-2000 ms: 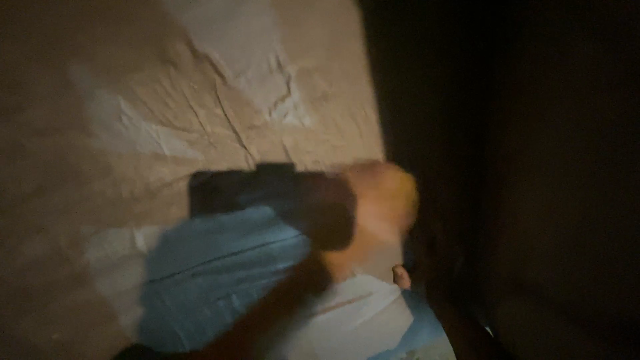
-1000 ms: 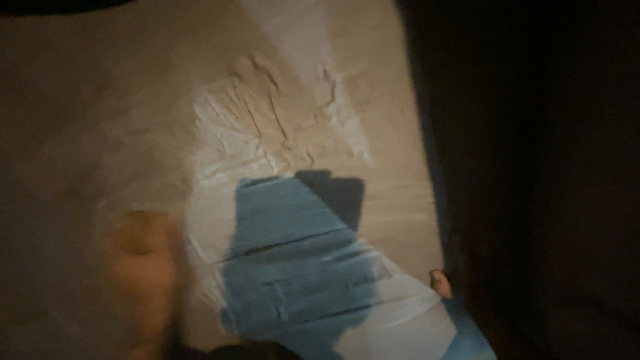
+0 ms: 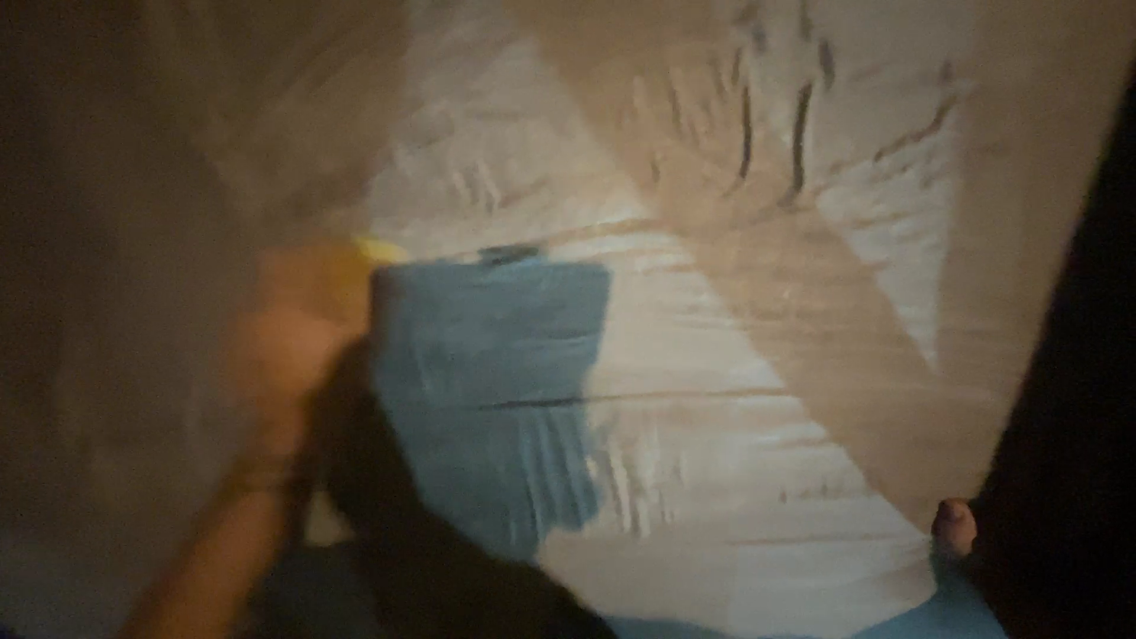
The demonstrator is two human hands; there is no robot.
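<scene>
My left hand [image 3: 288, 337], heavily blurred, reaches up from the lower left over a wrinkled beige and white patterned bedsheet [image 3: 799, 311]. Its fingers look closed around a small yellow object [image 3: 382, 251]; blur hides its kind and most of its shape. At the sheet's right edge, low in the view, a single digit tip [image 3: 954, 528] shows beside bluish fabric [image 3: 967, 599]. Whether it belongs to my right hand or is a toe cannot be told. No other part of a right hand is visible.
A blocky bluish shadow [image 3: 488, 346] falls across the sheet's middle, running into a darker one below. Creases mark the cloth at the upper right. Beyond the sheet's right edge lies a dark area [image 3: 1083, 426]; the left side is dim.
My left hand was over the sheet's right part two seconds ago, then at the far left; now it is beside the shadow, somewhat right of there. The view has shifted closer to the sheet.
</scene>
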